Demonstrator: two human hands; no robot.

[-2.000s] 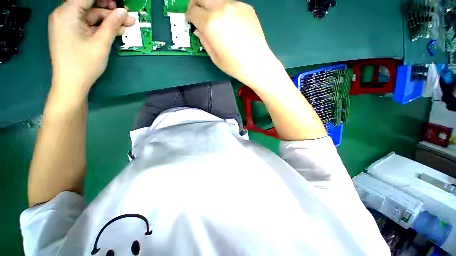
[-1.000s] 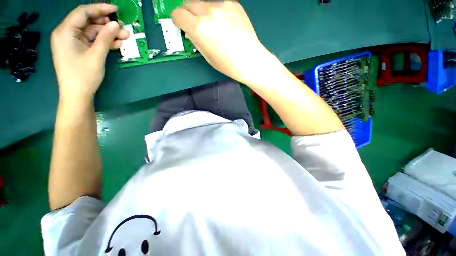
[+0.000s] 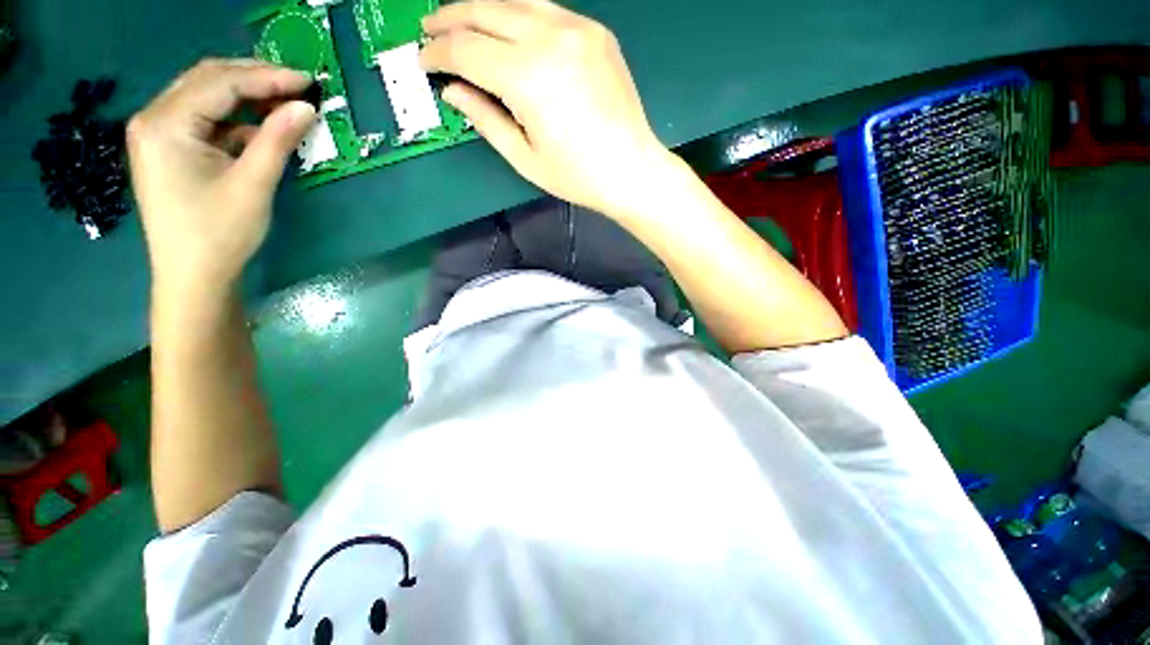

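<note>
A green PCB panel [image 3: 381, 159] with two boards side by side lies on the dark green mat at the top of the view. Each board has a white block; the right board's white block [image 3: 410, 93] shows clearly. My left hand [image 3: 225, 151] pinches a small black component [image 3: 314, 93] between finger and thumb, over the left board's edge. My right hand [image 3: 536, 95] rests at the right board's outer edge, fingers curled. A dark bit shows beneath its fingers, but whether it is held cannot be told.
A pile of black components [image 3: 83, 158] lies on the mat [image 3: 366, 227] at the left. Below the bench's edge at right are a red stool [image 3: 788, 208] and a blue crate of upright boards [image 3: 873, 252]. Another red stool [image 3: 63, 481] stands at lower left.
The view has shifted, bringing the black pile and blue crate further into view. My left hand has brought the black component to the left board's edge. My right hand has moved slightly down along the right board.
</note>
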